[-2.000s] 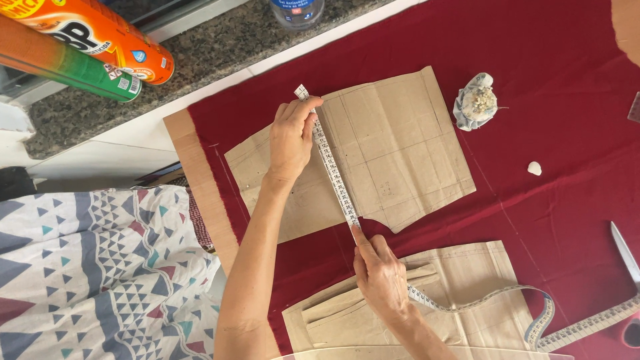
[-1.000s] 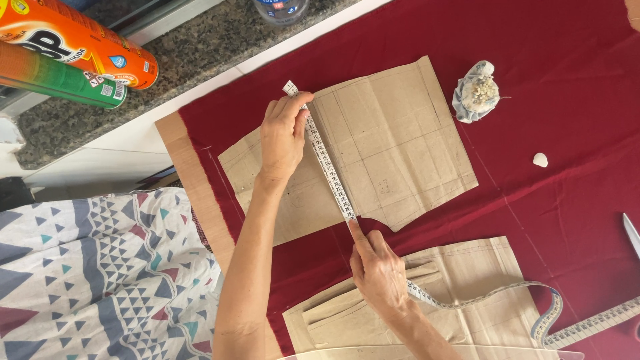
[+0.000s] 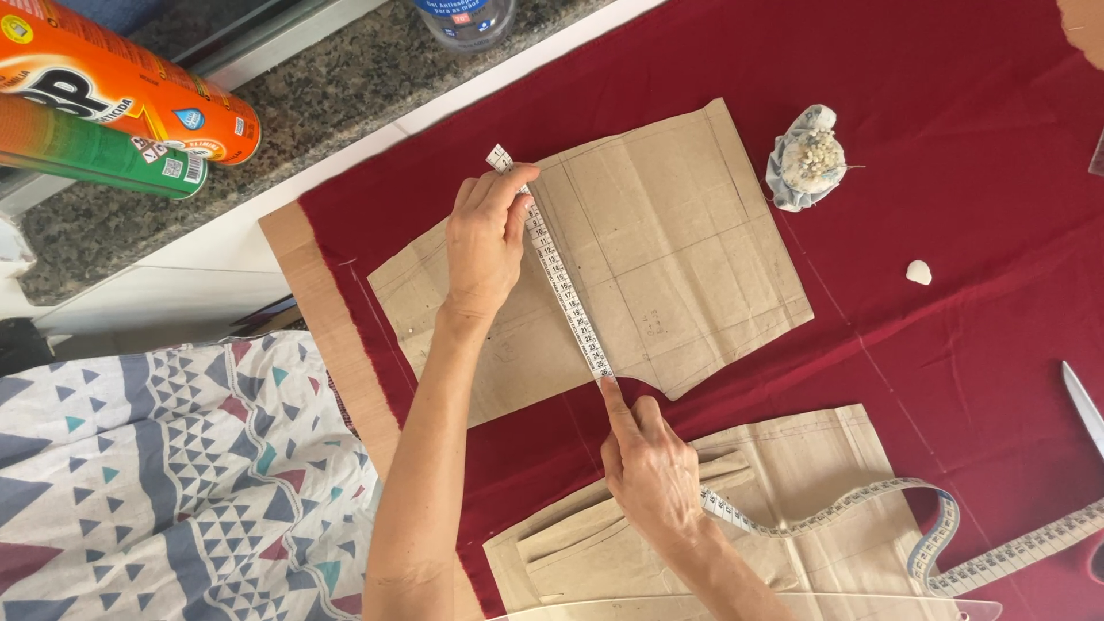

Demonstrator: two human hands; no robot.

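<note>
A white measuring tape (image 3: 569,302) lies taut across a brown paper sewing pattern (image 3: 690,250) on dark red fabric (image 3: 862,78). My left hand (image 3: 490,233) grips the tape near its low-numbered end, at the pattern's upper edge. With the index finger on the tape at the pattern's lower edge is my right hand (image 3: 651,457); the tape passes under it and comes out at its right, curling over a second paper pattern (image 3: 828,466). Whether my right fingers close on the tape is hard to see. Chalk lines mark the fabric.
Right of the pattern sit a pincushion (image 3: 808,159) and a piece of tailor's chalk (image 3: 918,272). A scissor blade (image 3: 1085,405) shows at the right edge. Spray cans (image 3: 207,121) and a plastic bottle (image 3: 470,21) stand along the granite sill (image 3: 319,112). A clear ruler edge (image 3: 940,606) crosses the bottom.
</note>
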